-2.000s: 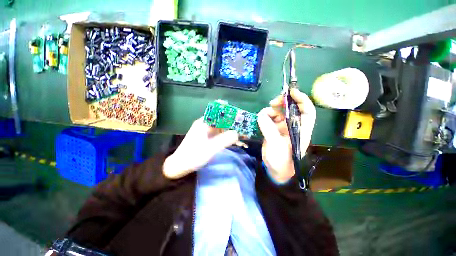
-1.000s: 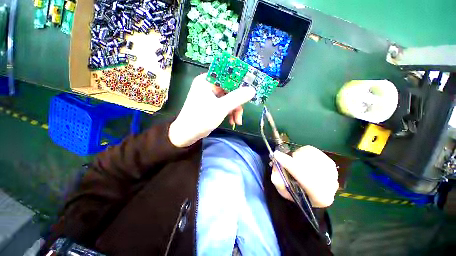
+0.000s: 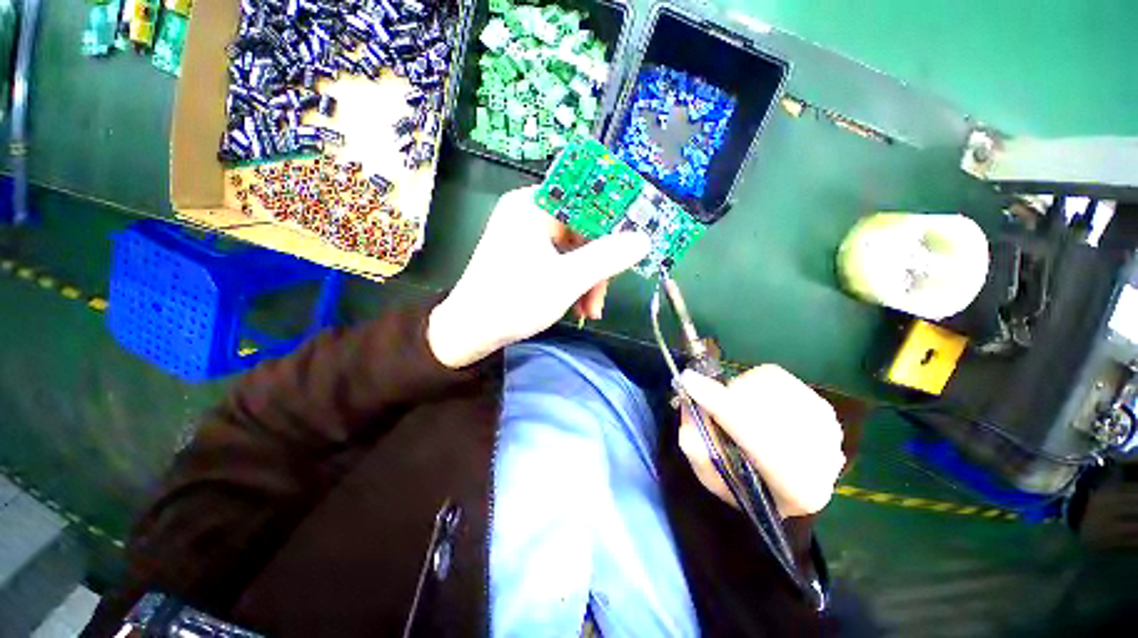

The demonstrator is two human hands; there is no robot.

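My left hand (image 3: 518,277) holds a green circuit board (image 3: 597,191) by its lower edge, with the thumb on the board's face. The board is tilted, its right end lower. My right hand (image 3: 768,439) is shut around the black handle of a soldering iron (image 3: 694,347). The iron's tip and a thin curved feed tube beside it point up at the board's lower right corner. The tip is at or very near that corner; I cannot tell if it touches. The fingers behind the board are partly hidden.
A cardboard carton (image 3: 197,131) holds dark capacitors and copper-red parts. Black bins hold green blocks (image 3: 534,81) and blue parts (image 3: 675,131). A whitish tub (image 3: 915,264), a yellow tip-cleaner holder (image 3: 926,357) and a dark machine are at right. A blue stool (image 3: 175,299) stands lower left.
Since two seconds ago, my right hand has moved down and turned the iron so its tip points at the board. In the last second the board has shifted slightly right.
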